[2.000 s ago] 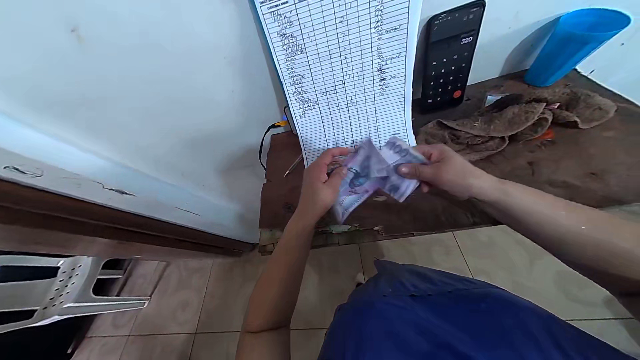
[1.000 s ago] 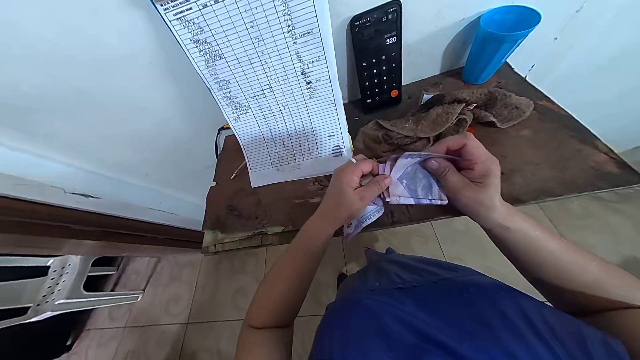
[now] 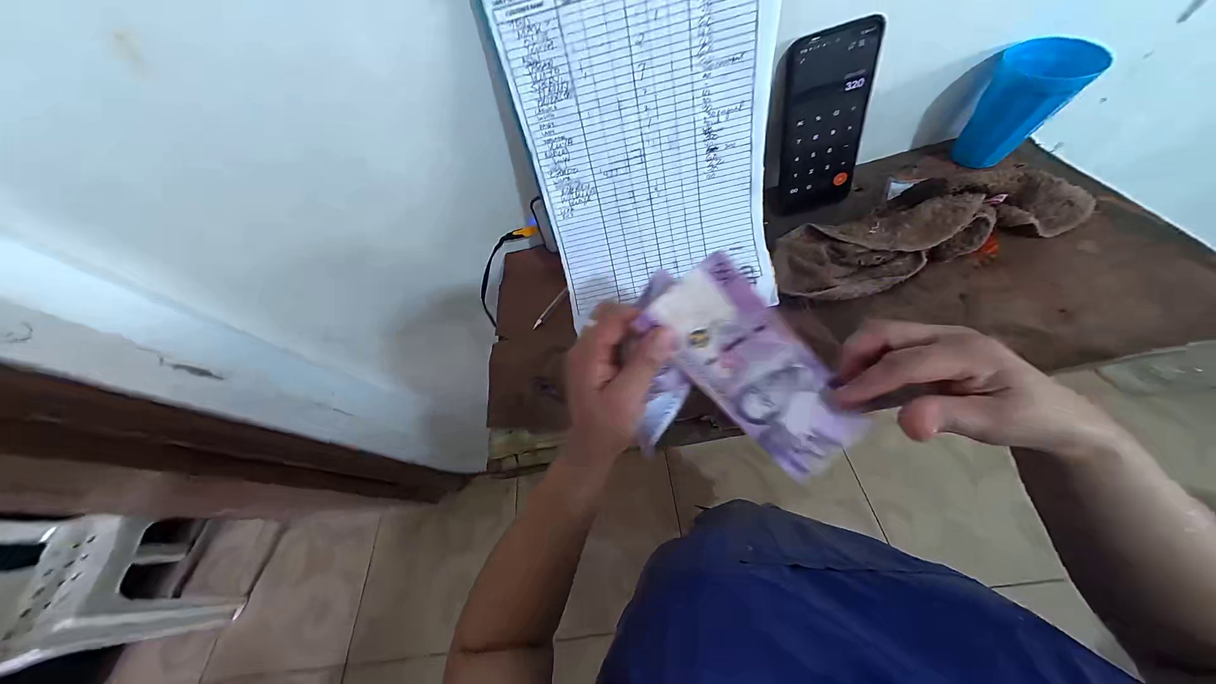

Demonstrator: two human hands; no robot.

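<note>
My left hand (image 3: 613, 375) grips several purple banknotes (image 3: 750, 366) between thumb and fingers. One note reaches out toward the right, its face up and somewhat blurred; others show behind it, partly hidden. Beside that note's far end is my right hand (image 3: 969, 385), its thumb and fingers apart, the fingertips close to or touching the note's edge. Just behind the notes a handwritten paper form (image 3: 655, 152) with a printed grid leans upright, its lower part partly covered by them. To its right a smartphone (image 3: 831, 114) showing a calculator stands against the wall.
A crumpled brown cloth (image 3: 883, 242) lies on the brown tabletop (image 3: 1102, 285), with a blue plastic cup (image 3: 1031, 100) behind it. A thin stick-like object (image 3: 551, 309) and a cable (image 3: 489, 275) are left of the form. A white plastic chair (image 3: 104, 589) stands at lower left.
My right hand has opened and moved away from the left hand. One note, folded or bunched between both hands earlier, now extends flat from my left hand.
</note>
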